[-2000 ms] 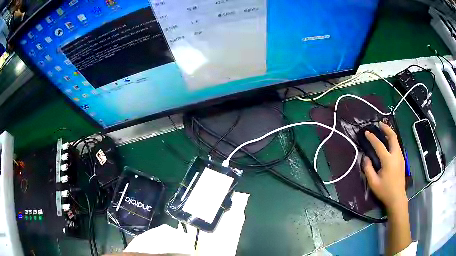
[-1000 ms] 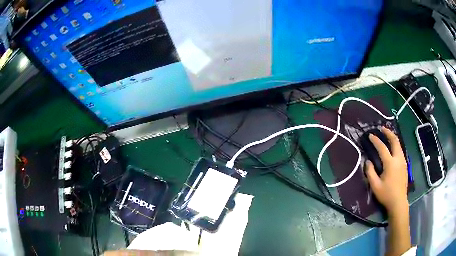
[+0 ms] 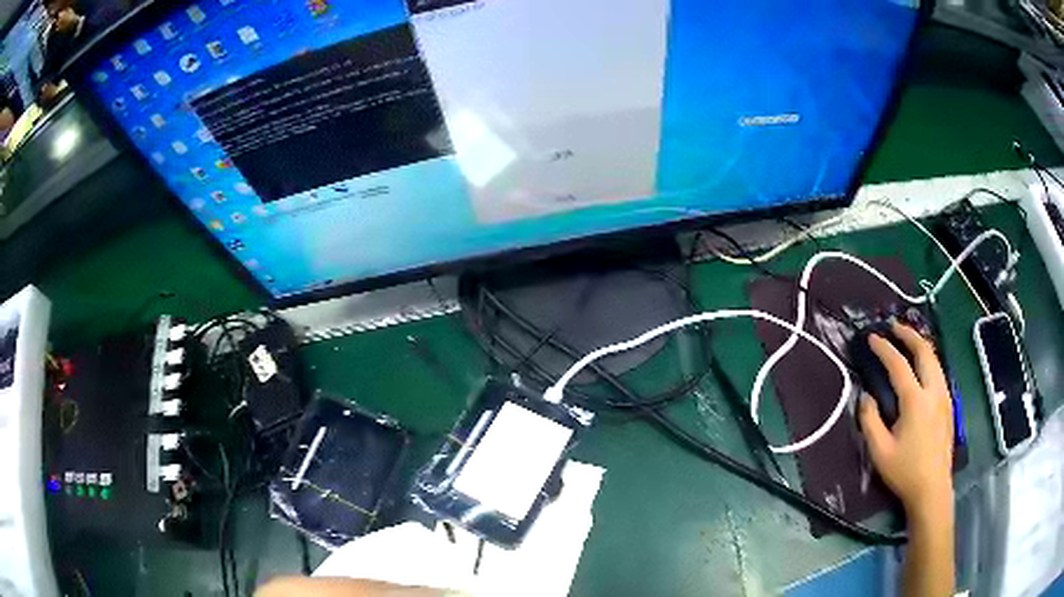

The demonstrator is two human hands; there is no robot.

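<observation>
My right hand [image 3: 914,422] rests over the black computer mouse [image 3: 873,371] on the dark mouse pad. A strip of bare skin at the bottom edge is part of my left hand or forearm [image 3: 350,588], cut off, so its fingers cannot be seen. A black handheld device with a white screen [image 3: 513,462] lies tilted on the bench, partly over a paper sheet [image 3: 572,536]. A white USB cable [image 3: 653,327] plugs into its top edge. A second black device with a dark screen [image 3: 338,472] lies to its left, with a thin yellow line across it.
The monitor [image 3: 560,198] shows a black command window and a pale window. A black test box [image 3: 105,443] with lights and white connectors stands at left. A white-edged smartphone [image 3: 1005,383] lies right of the mouse pad [image 3: 805,385]. Black cables loop across the bench. A USB hub [image 3: 974,247] sits upper right.
The view has shifted slightly, so things sit lower and further right. The left device's "android" text is gone. The pale monitor window's content has changed. My right hand stays on the mouse.
</observation>
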